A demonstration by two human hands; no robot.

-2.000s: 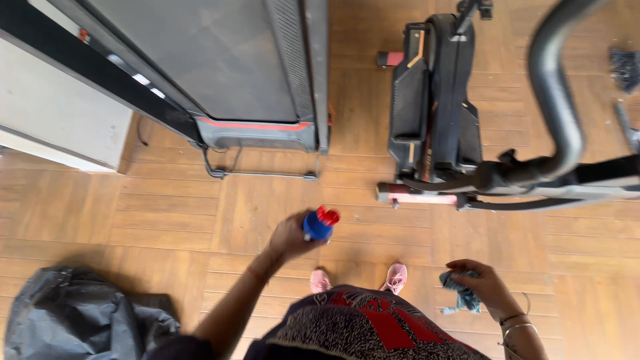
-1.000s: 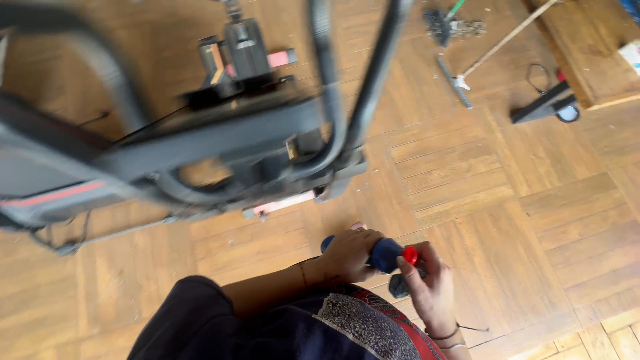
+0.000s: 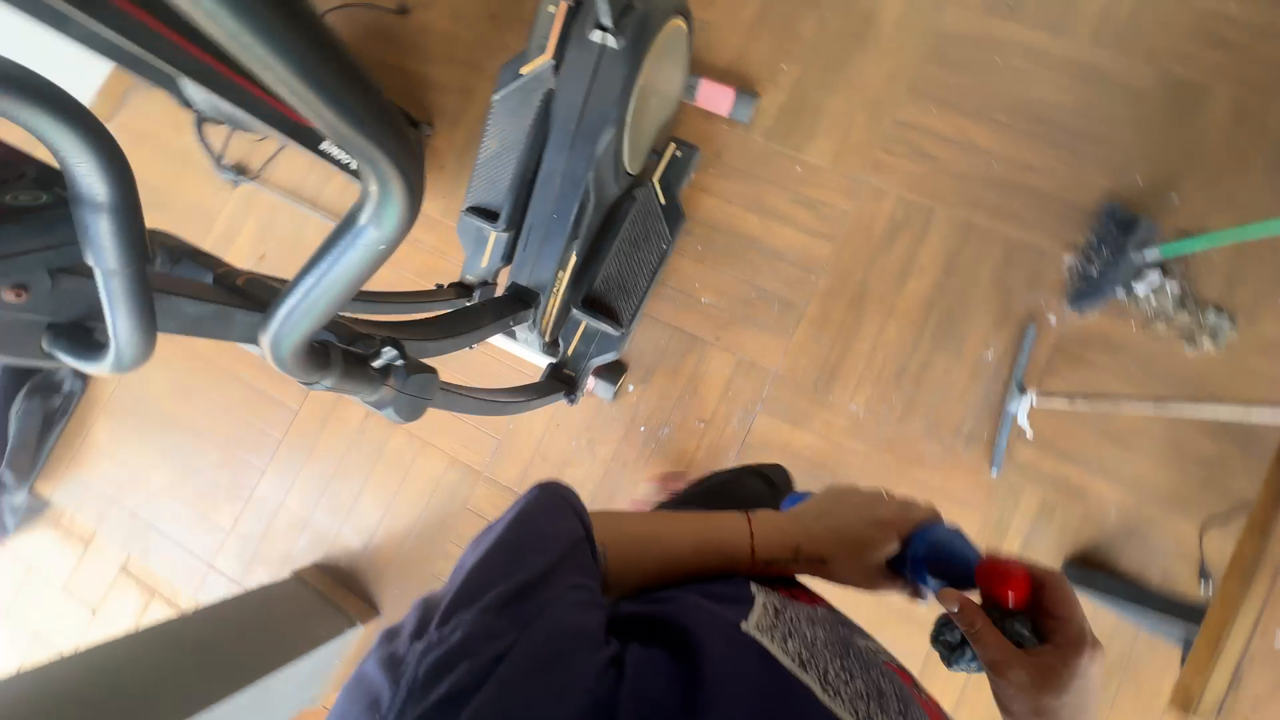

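My left hand point(image 3: 850, 535) is wrapped around a blue bottle point(image 3: 938, 556), held across the front of my body at the lower right. The bottle's red cap point(image 3: 1003, 583) points toward my right hand point(image 3: 1055, 635), whose fingers are at the cap. A crumpled dark grey-green cloth point(image 3: 962, 642) is also held in my right hand, bunched below the cap. Much of the bottle is hidden behind my left hand.
An elliptical trainer point(image 3: 570, 190) stands ahead and left, its curved handlebar point(image 3: 385, 215) reaching close. On the wooden floor at right lie a broom head point(image 3: 1110, 255) beside swept debris point(image 3: 1180, 310) and a floor squeegee point(image 3: 1013, 400). A wooden furniture edge point(image 3: 1235, 590) is at lower right.
Two seconds ago my hands were apart, bottle in the left and cloth in the right; now they are together at the bottle's cap. The view has shifted strongly.
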